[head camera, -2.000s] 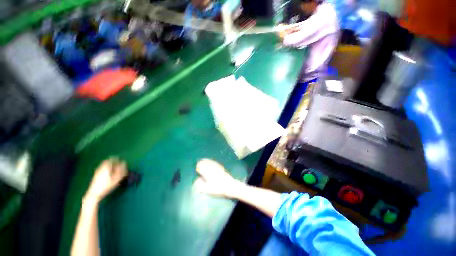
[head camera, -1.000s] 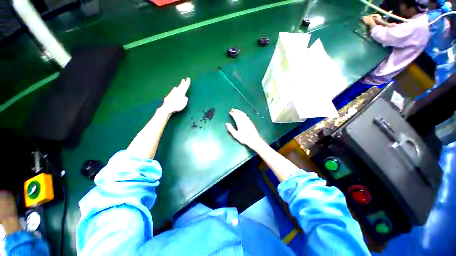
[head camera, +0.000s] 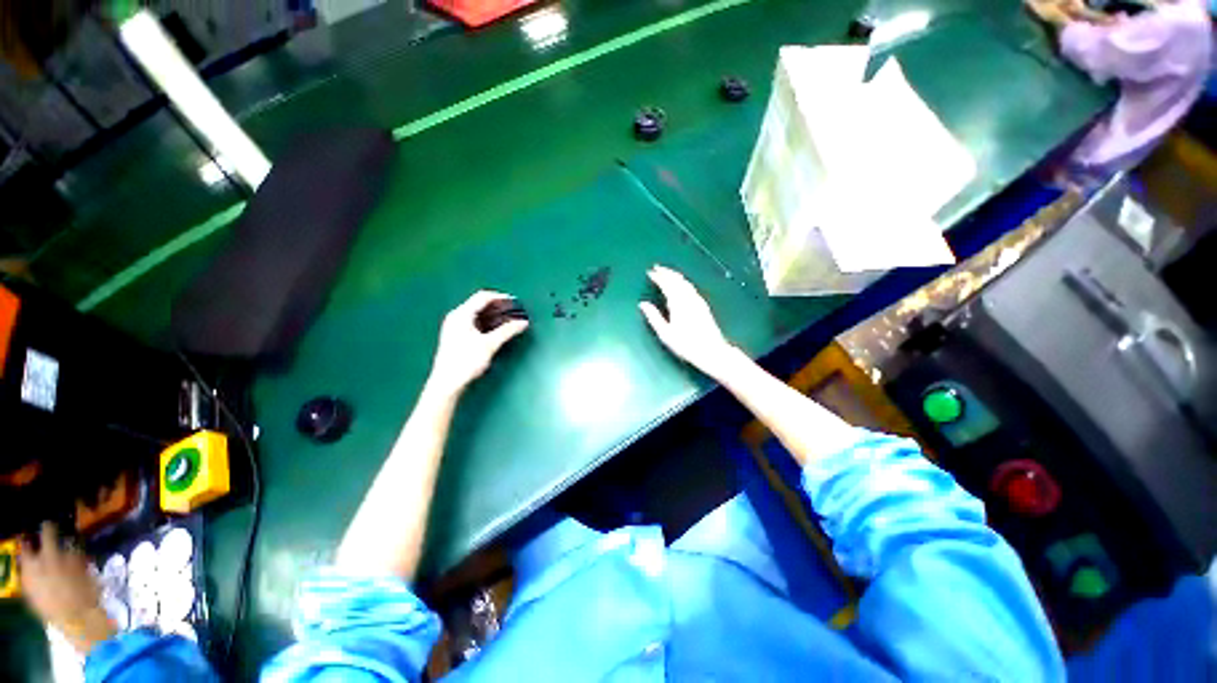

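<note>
My left hand [head camera: 470, 344] is closed around a round black housing [head camera: 502, 315] low over the green belt [head camera: 534, 414]. My right hand [head camera: 683, 320] is just right of the small pile, fingers slightly bent and apart, with nothing visible in it. The loose pile of small black parts [head camera: 593, 283] lies on the belt between my hands. Another black housing [head camera: 323, 419] stands on the belt to the left of my left forearm.
Black housings [head camera: 649, 124] stand farther up the belt. A white open carton [head camera: 814, 200] stands at the right belt edge, beside the machine [head camera: 1094, 347] with green and red buttons. A long black object [head camera: 287, 240] lies at left. A neighbour's hand [head camera: 64, 584] is near white discs.
My left hand was open and empty, farther up the belt; it has come down nearer me and now holds a black housing. My right hand stays beside the pile. The view has shifted.
</note>
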